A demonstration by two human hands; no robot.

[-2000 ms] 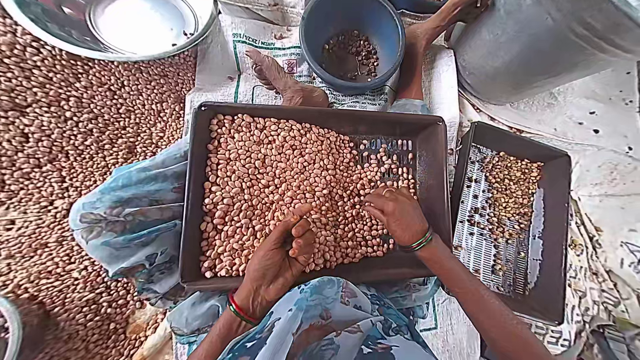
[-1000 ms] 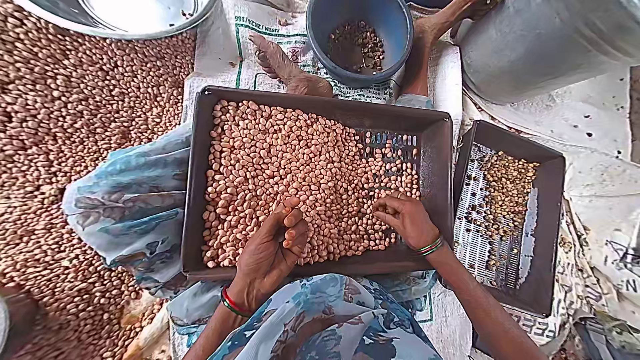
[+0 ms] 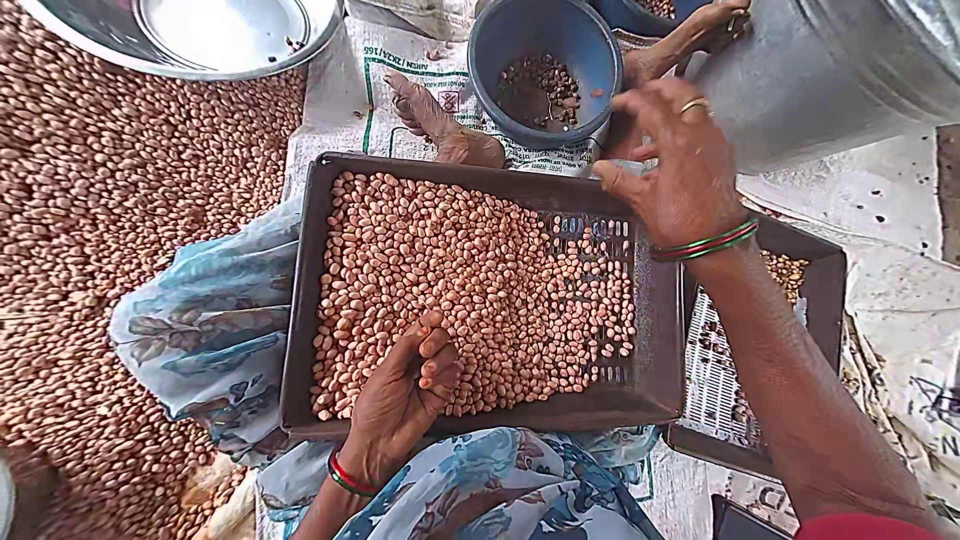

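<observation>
Shelled peanuts (image 3: 427, 262) heap over the left and middle of a dark plastic tray (image 3: 487, 424) with a slotted bottom, resting at my lap. My left hand (image 3: 409, 379) is over the tray's near part, palm up with curled fingers; whether a kernel is between the fingertips cannot be made out. Blurred, my right hand (image 3: 675, 161) is above the tray's far right corner, beside a blue plastic tub (image 3: 480, 90), with fingers apart and nothing visible in it. Dark bits lie in the tub, and one pinkish piece shows near its right inner wall.
A second slotted tray (image 3: 821, 285) with small pieces stands at right, partly under my right forearm. A metal basin (image 3: 322, 45) is at upper left above a large spread of peanuts (image 3: 150, 172). A large metal vessel (image 3: 832, 75) stands upper right. Bare feet rest near the tub.
My right hand has moved from the peanuts on the tray's right side up toward the blue tub, and its fingers have spread. My left hand stays over the near part of the tray.
</observation>
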